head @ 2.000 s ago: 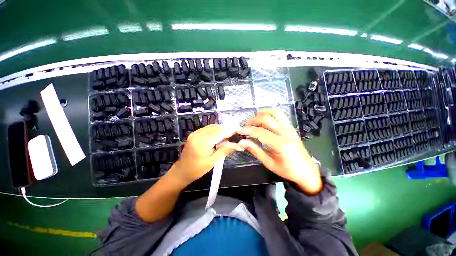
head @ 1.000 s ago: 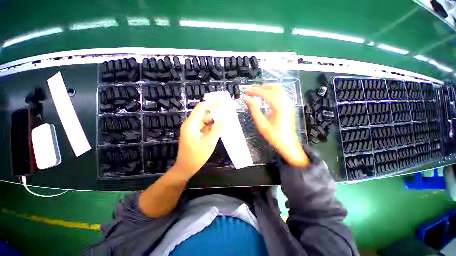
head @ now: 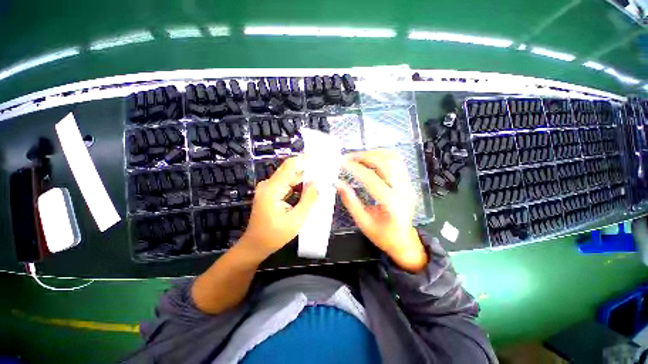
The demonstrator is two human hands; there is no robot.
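Observation:
My left hand (head: 278, 206) holds a white label strip (head: 317, 220) upright over the clear compartment tray (head: 130, 192). My right hand (head: 380, 202) is at the strip's right edge, its thumb and fingertips close together there. Whether a sticker is pinched between them is too small to tell. The tray has black parts in its left and middle cells; textured cells without parts show at its upper right. The hands and strip hide some lower middle cells.
Loose black parts (head: 446, 153) lie between the trays. A full tray (head: 543, 163) is at right. A small white scrap (head: 449, 231) lies below the loose parts. At left are a spare white strip (head: 87, 173), a dark phone (head: 25, 217) and a white charging device (head: 59, 220).
Two seconds ago both hands were together around a dark part; now they are at the strip. Since one second ago the strip has turned more upright and my right fingertips have moved to its edge.

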